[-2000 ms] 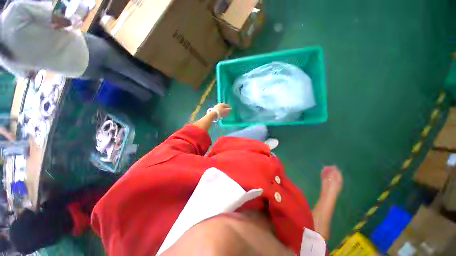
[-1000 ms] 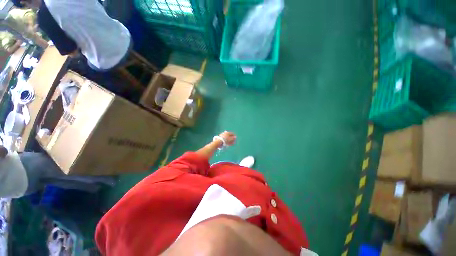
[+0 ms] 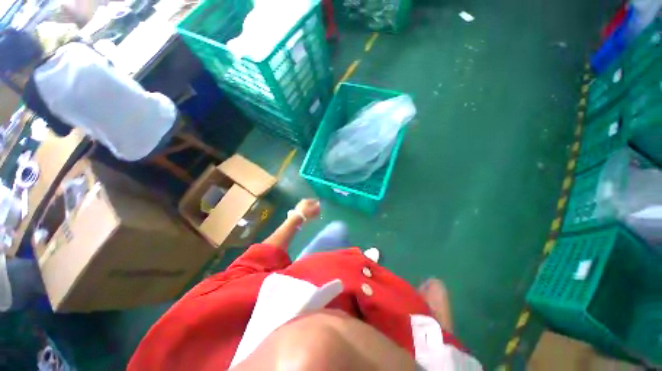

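A green plastic crate (image 3: pixel 353 200) stands on the floor in front of me. Crinkled clear film (image 3: pixel 361 145) lies in it and rises over its far right rim. My left hand (image 3: pixel 308 209), with a white band at the wrist, hangs just short of the crate's near left corner, not touching it. Its fingers look loosely curled, and nothing shows in it. My right hand (image 3: pixel 433 291) hangs low beside my red garment, small and blurred. No held thing shows there, but its fingers are unclear.
An open carton (image 3: pixel 243 174) and a larger carton (image 3: pixel 138 253) stand at left. Stacked green crates (image 3: pixel 294 80) hold white contents beyond them. A seated person (image 3: pixel 109 101) is at the bench. More green crates (image 3: pixel 581 272) stand right, behind a yellow-black floor line (image 3: pixel 562 206).
The film-filled crate is lower in view and fully visible. The stacked crates at upper left show more. The cartons have shifted left. My right hand has come back into view since one second ago.
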